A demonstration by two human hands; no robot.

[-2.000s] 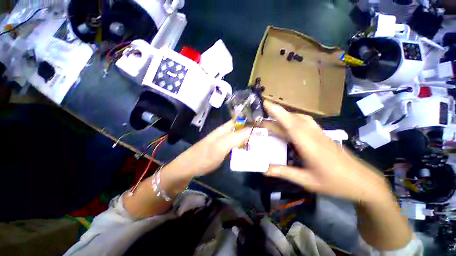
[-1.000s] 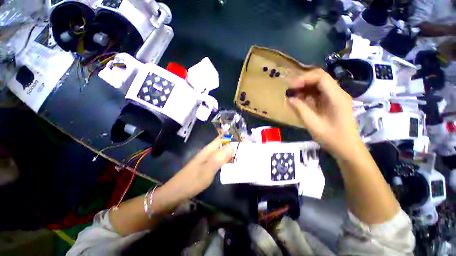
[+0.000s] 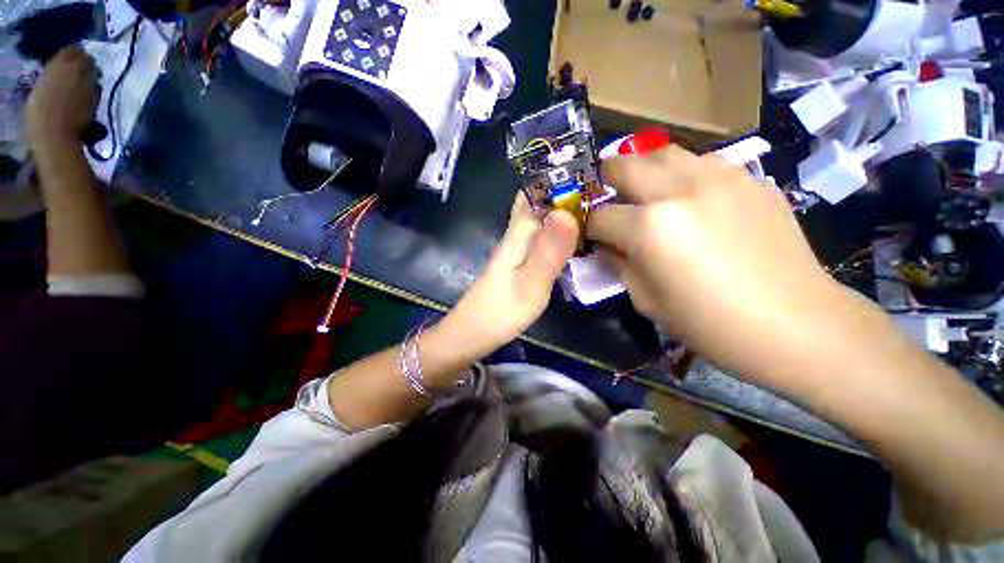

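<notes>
A camera module (image 3: 554, 143) with a circuit board, thin wires and a metal frame is held up in front of me, its board side facing me. A yellow-gold ribbon cable (image 3: 570, 202) with a blue end runs from it. My left hand (image 3: 517, 264) holds the module's lower edge, the thumb at the ribbon. My right hand (image 3: 705, 247) is at the module's right side, fingers closed near the ribbon; whether it holds a plug is hidden. Under my hands is a white side housing (image 3: 595, 277) of a camera body, mostly covered, with a red cap (image 3: 644, 141) beyond my right fingers.
A brown cardboard tray (image 3: 661, 94) with black plugs lies beyond my hands. A white camera body (image 3: 424, 50) with black dome and hanging wires stands left. More part-built cameras (image 3: 941, 121) are at right. Another person's hand (image 3: 64, 99) is at the far left.
My right hand has come back from the cardboard tray to the module beside my left hand. The module is raised and turned more towards me. Another person's arm has appeared at left.
</notes>
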